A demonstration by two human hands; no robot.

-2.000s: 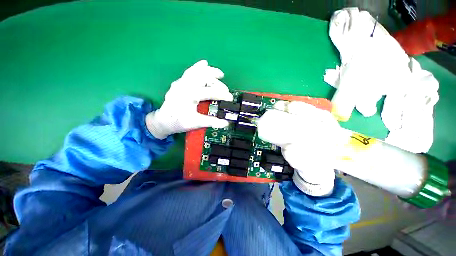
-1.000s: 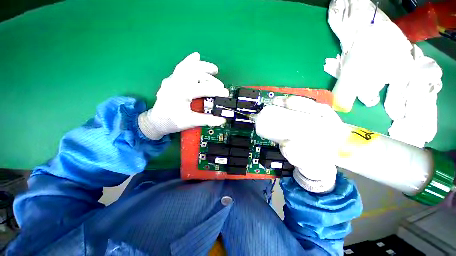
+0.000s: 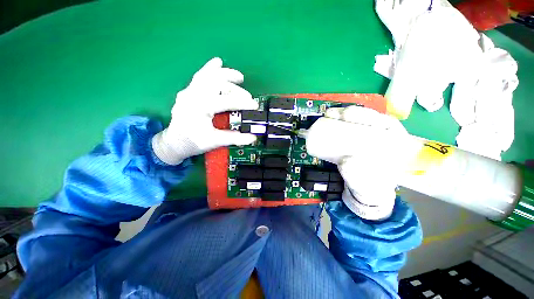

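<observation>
A green circuit board (image 3: 240, 156) with groups of black blocks, some with small white labels, lies on an orange-red pad (image 3: 218, 184) near my lap. My right hand (image 3: 357, 143), in a white glove, is shut on a fat white glue syringe (image 3: 468, 178) with a yellow label and green cap. Its thin needle (image 3: 286, 127) points left at the upper-left block group. Thin white lines show between blocks there. My left hand (image 3: 205, 114), gloved, holds the board's upper-left edge between thumb and fingers. The right hand covers part of the board's right side.
The pad rests on a green mat (image 3: 117, 76), its near edge by my lap. Crumpled white cloths (image 3: 442, 52) lie at the upper right, with a pale yellow-ended tube (image 3: 400, 96) beside them. A red holder (image 3: 483, 13) is behind. Black parts (image 3: 454, 283) show at lower right.
The board, pad and both hands appear shifted slightly left and up in view. The needle has stayed around the upper-left block group. More of the black parts shows at lower right.
</observation>
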